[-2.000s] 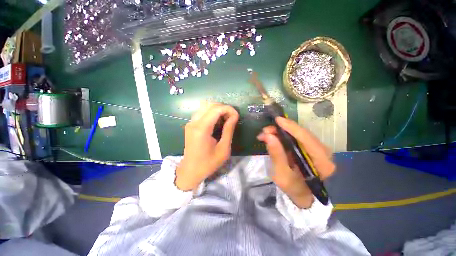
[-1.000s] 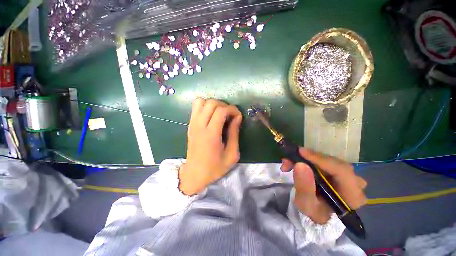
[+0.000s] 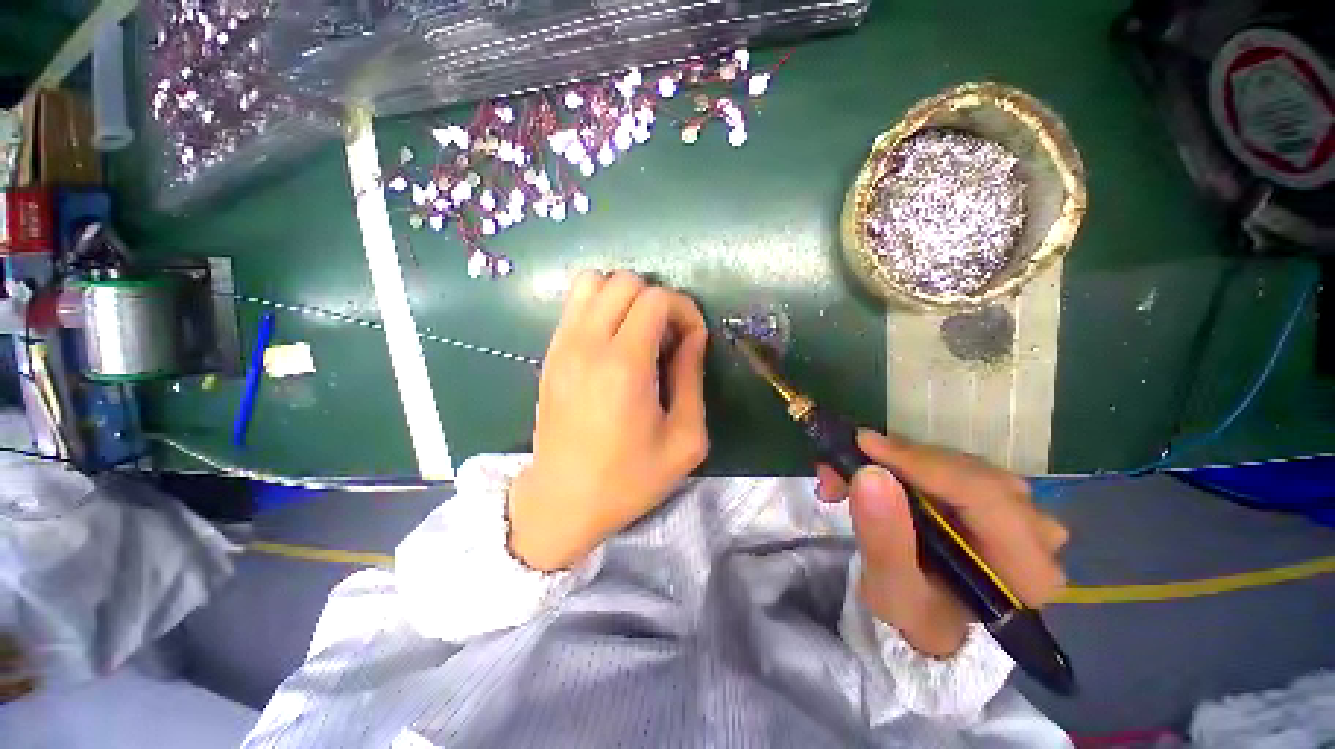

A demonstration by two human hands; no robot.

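My right hand (image 3: 952, 534) holds a black soldering iron with yellow stripes (image 3: 949, 553), its tip pointing up-left at a small silvery spot (image 3: 757, 328) on the green mat. My left hand (image 3: 622, 403) is left of the tip, its thumb and fingers curled together. Thin solder wire (image 3: 439, 340) runs from the spool (image 3: 129, 329) at the far left to my left fingers. Whether a small part sits between the fingertips is hidden. A loose pile of small white discs with reddish leads (image 3: 564, 139) lies above my left hand.
A round pot of silvery bits (image 3: 949, 212) stands right of centre above a beige strip (image 3: 971, 403). Clear trays (image 3: 586, 51) lie at the top. A black fan (image 3: 1271, 110) is upper right. A blue stick (image 3: 255, 378) and a pale strip (image 3: 395, 300) lie left.
Over two seconds the iron has swung down from above the mat to the silvery spot, and my right hand has moved right and down. My left hand stays nearly in place. The view has shifted slightly.
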